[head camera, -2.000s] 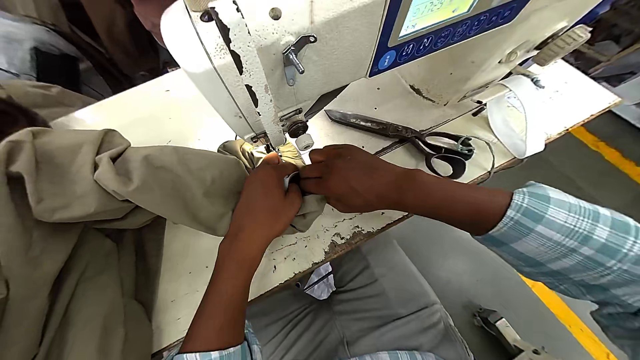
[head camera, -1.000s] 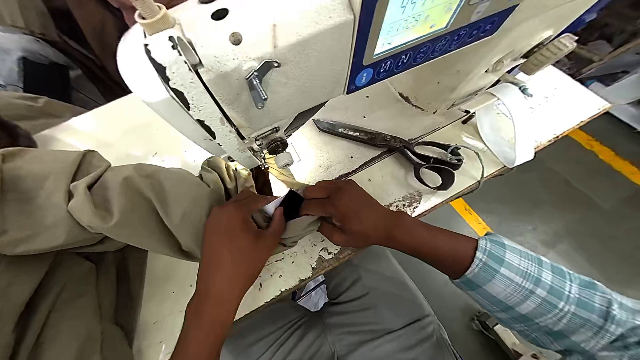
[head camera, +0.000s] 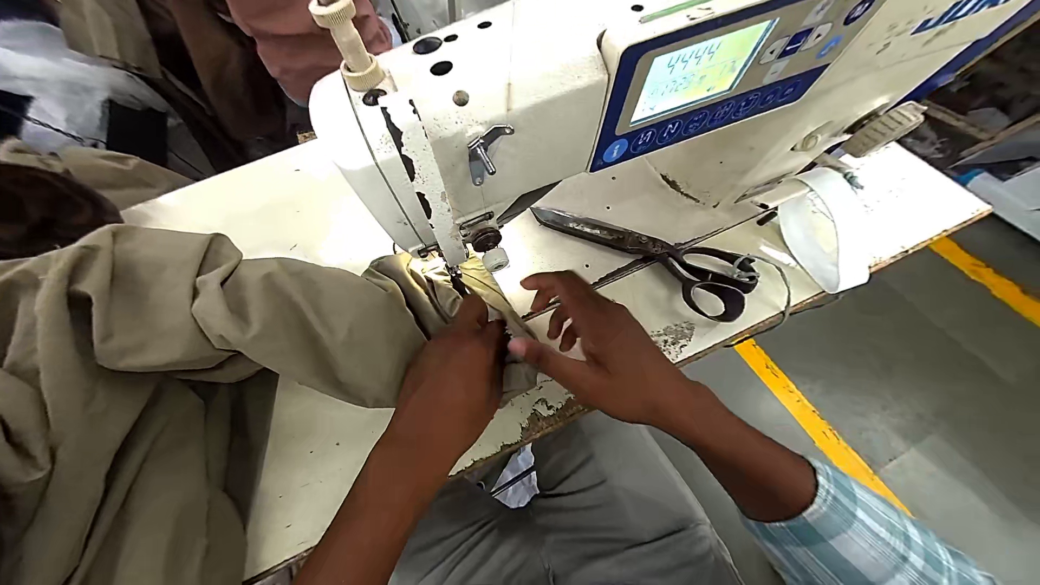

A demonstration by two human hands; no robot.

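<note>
A khaki fabric garment (head camera: 325,325) runs across the sewing machine's bed, its right end under the needle and presser foot (head camera: 455,275). My left hand (head camera: 459,370) grips that end just in front of the foot, thumb on top. Close to its right, my right hand (head camera: 609,349) is raised with fingers apart, its thumb tip near the cloth edge; nothing shows in it. The white industrial sewing machine (head camera: 536,89) stands above, its lamp lighting the cloth at the needle. What lies beneath my left fingers is hidden.
Black-handled fabric shears (head camera: 650,248) lie on the table right of the needle. Beyond them a white band loop (head camera: 821,236) hangs near the front edge (head camera: 707,353). A thin cord lies by the shears' handles. More khaki cloth is heaped at the left.
My right hand has let go of the cloth and opened. The black and white piece seen between my hands a second ago no longer shows clearly. My left hand still grips the cloth.
</note>
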